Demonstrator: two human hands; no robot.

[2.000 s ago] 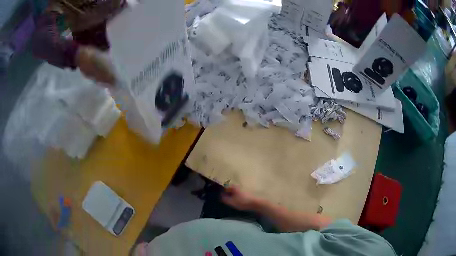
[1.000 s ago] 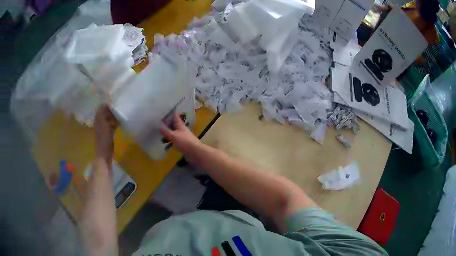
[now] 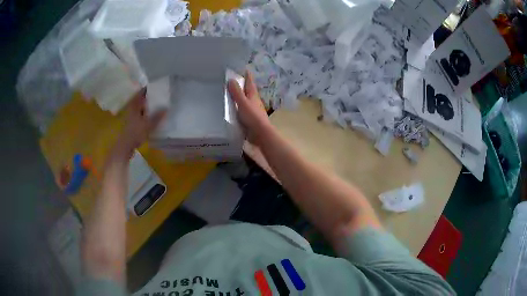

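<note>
A white retail box [image 3: 195,115] is held up over the yellow table [image 3: 176,182], its open top towards me. One large flap stands up at the far side and smaller side flaps are spread. White material shows inside; its shape is unclear. My left hand [image 3: 141,121], blurred, is at the box's left side. My right hand [image 3: 248,105] holds the right side, by the flap. A digital scale [image 3: 144,186] lies below my left forearm, partly hidden by it.
Foam trays [image 3: 95,63] are stacked at the left. A heap of small packets [image 3: 341,87] covers the back. Box blanks [image 3: 442,113], a green basket [image 3: 501,147] and a red stool [image 3: 440,245] are at the right. A white packet [image 3: 401,198] lies on the wooden table. A blue-orange item [image 3: 78,173] is at the left.
The box has turned upright, and its open top and raised flap now show. Both hands have moved to its sides. The person's hand and sleeve at the upper left, seen two seconds ago, are gone.
</note>
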